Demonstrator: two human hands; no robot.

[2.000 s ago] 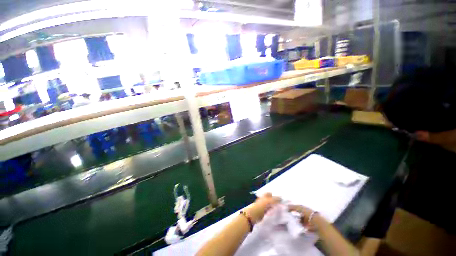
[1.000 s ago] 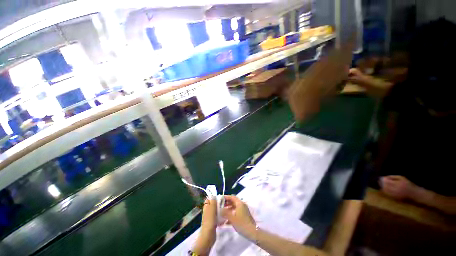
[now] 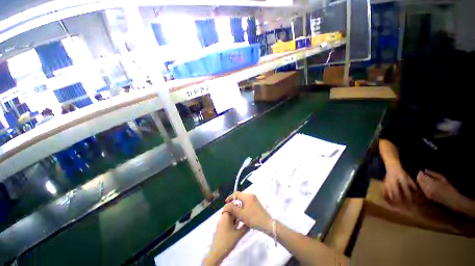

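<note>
My left hand (image 3: 225, 233) and my right hand (image 3: 251, 210) are together over the white work sheets (image 3: 291, 161), low in the centre. They hold a white corded charger between the fingers; its thin white cord (image 3: 241, 174) sticks up above them with the plug end free. The charger body is mostly hidden by my fingers. More whitish items lie on the sheets beyond my hands, too blurred to tell apart.
An open brown carton (image 3: 411, 239) stands at the right, with a co-worker's hands (image 3: 398, 184) at its flap. A green conveyor belt (image 3: 140, 218) runs along the left. A shelf post (image 3: 182, 143) rises beside it. A cardboard sheet (image 3: 363, 93) lies at the far end.
My hands have moved slightly right and closed more around the charger; one cord end now stands up. The co-worker's hands have come to the carton, and the moving brown board is gone from mid-view.
</note>
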